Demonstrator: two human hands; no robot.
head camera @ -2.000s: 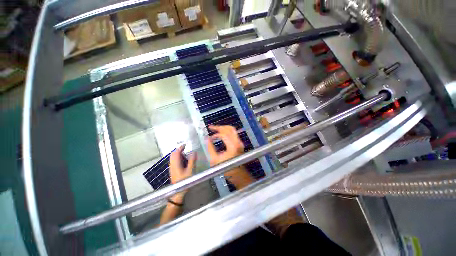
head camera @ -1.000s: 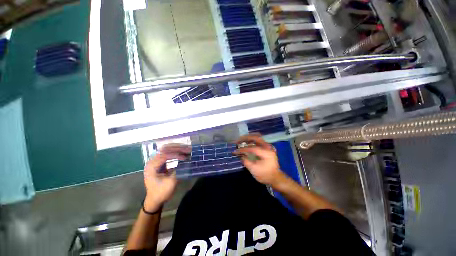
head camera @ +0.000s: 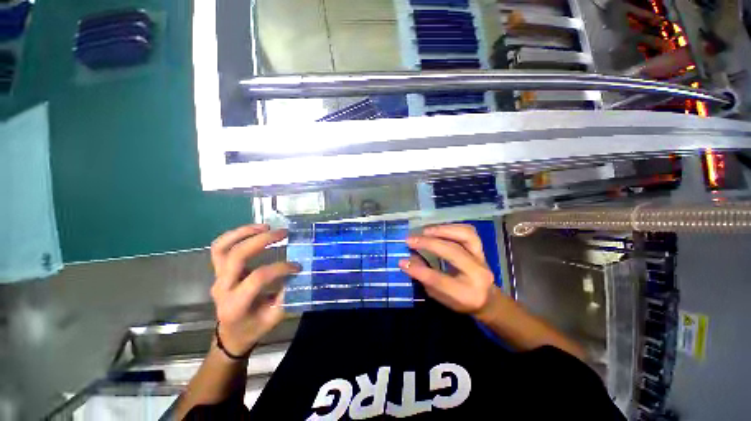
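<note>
A short solar cell string (head camera: 354, 265), blue with bright silvery ribbons across it, is held flat in front of my chest. My left hand (head camera: 251, 284) grips its left end with thumb and fingers. My right hand (head camera: 453, 267) grips its right end. A dark cell piece with silvery lines (head camera: 354, 109) lies inside the machine behind the round steel bar. A row of dark cells (head camera: 445, 33) lies on a pale strip farther back.
The bright machine frame rail (head camera: 461, 150) and round steel bar (head camera: 494, 80) cross beyond my hands. A ribbed hose (head camera: 609, 218) is at right. Orange-red heating lamps (head camera: 712, 164) glow at far right. A cell stack (head camera: 114, 39) is on the green surface (head camera: 123, 181) at left.
Two seconds ago my hands were inside the machine frame. They are now on my side of the rail, holding the string, which is tilted to show its blue face more brightly than one second ago.
</note>
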